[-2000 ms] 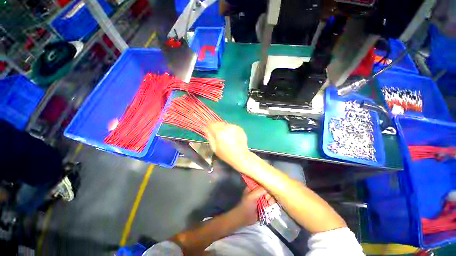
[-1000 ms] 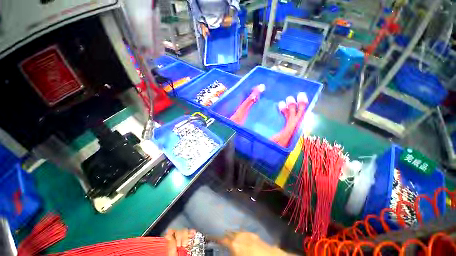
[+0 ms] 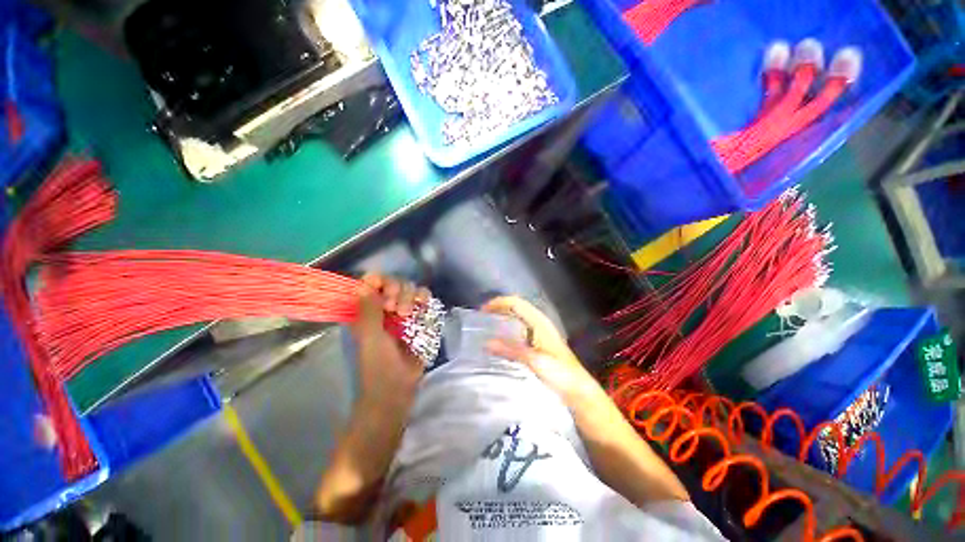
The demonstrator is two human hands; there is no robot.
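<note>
A thick bundle of red lead wires (image 3: 212, 294) runs from the left bin across the bench edge to my lap. My left hand (image 3: 386, 302) is closed around its right end, just behind the silver-white tips (image 3: 424, 330). My right hand (image 3: 526, 337) is just right of the tips, fingers curled on what looks like a translucent plastic bag (image 3: 469, 330). The bag's mouth is close to the tips; whether they touch is unclear.
Blue tray of silver pieces (image 3: 487, 79) by the black machine base (image 3: 228, 64). Blue bin with white-capped bundles (image 3: 677, 138) at upper right. Fanned red wires (image 3: 741, 281), plastic bags (image 3: 809, 344), orange coiled hose (image 3: 730, 466) and labelled parts bin (image 3: 899, 360) at right.
The view has tilted down to my lap, so the bench items sit higher. Both hands now show fully, my left still on the bundle. My right hand shows near the tips.
</note>
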